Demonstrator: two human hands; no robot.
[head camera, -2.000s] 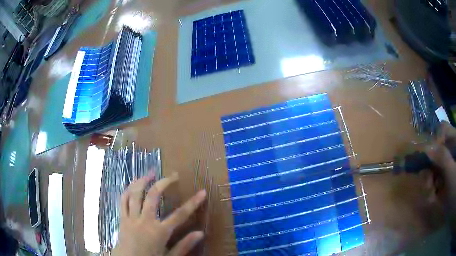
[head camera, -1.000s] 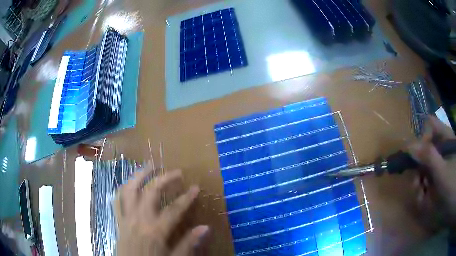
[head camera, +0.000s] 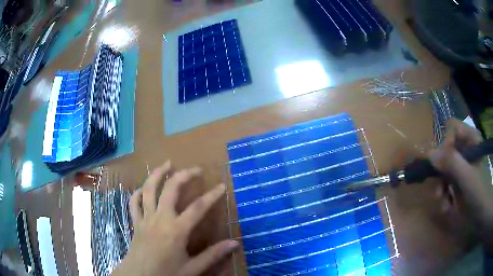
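A bright blue solar cell panel (head camera: 302, 178) with silver lines lies in front of me, its lower edge cut off. My right hand (head camera: 459, 167) grips a soldering iron (head camera: 419, 171) at the right. Its metal tip is over the panel's right part; whether it touches cannot be told. A thin busbar ribbon (head camera: 393, 237) runs along the right edge. My left hand (head camera: 175, 226) is bare, fingers spread, thumb and index tips close to the panel's left edge, where a thin ribbon line shows. The hand partly covers a bundle of long silver ribbons (head camera: 111, 232).
White strips (head camera: 82, 232) lie at the left. A stack of panels (head camera: 81, 113) stands on a green mat. A single dark blue cell (head camera: 213, 62) and cell stacks (head camera: 346, 24) are on a pale mat. Short ribbon pieces (head camera: 392, 89) and a dark round container (head camera: 448, 29) are at the right.
My left hand has moved from the ribbon bundle towards the panel's left edge, where a thin line now shows. The iron tip has moved left over the panel. The view has shifted slightly.
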